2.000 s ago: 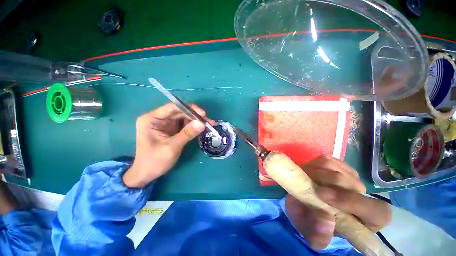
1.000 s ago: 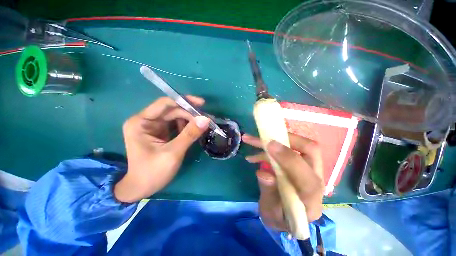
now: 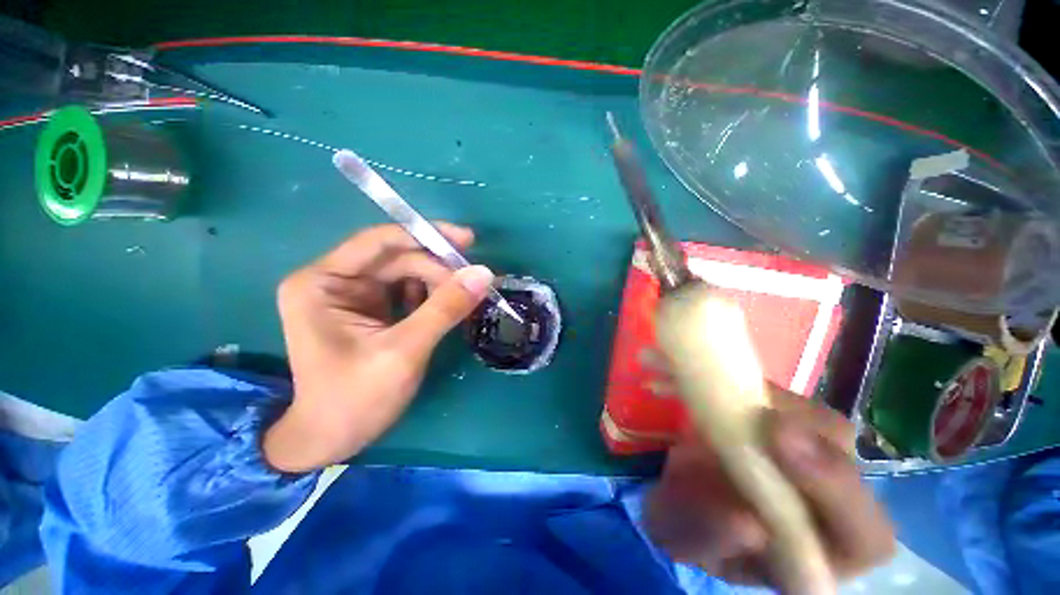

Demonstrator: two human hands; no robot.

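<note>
A small round black workpiece (image 3: 507,332) with a lighter centre sits on a whitish round holder (image 3: 551,305) on the green mat. My left hand (image 3: 374,320) is shut on silver tweezers (image 3: 401,209), whose tip is over the workpiece's centre. My right hand (image 3: 773,488) is shut on the soldering iron (image 3: 715,349) by its thick cream handle, which is partly blurred. The iron's thin tip points up and left, above the red sponge pad's top left corner and clear of the workpiece. The red pad (image 3: 651,360) with white strips lies under the iron.
A clear plastic hood (image 3: 802,151) hangs at upper right over a metal tray (image 3: 866,401) with tape rolls. A green-flanged solder spool (image 3: 72,166) stands at left. A thin solder wire (image 3: 384,166) crosses the mat. A pointed metal clamp (image 3: 209,91) is at upper left.
The view has shifted. The iron's tip has left the workpiece and swung up and away. Over the last second, my right hand has moved right and down with it. The tweezers stay at the workpiece.
</note>
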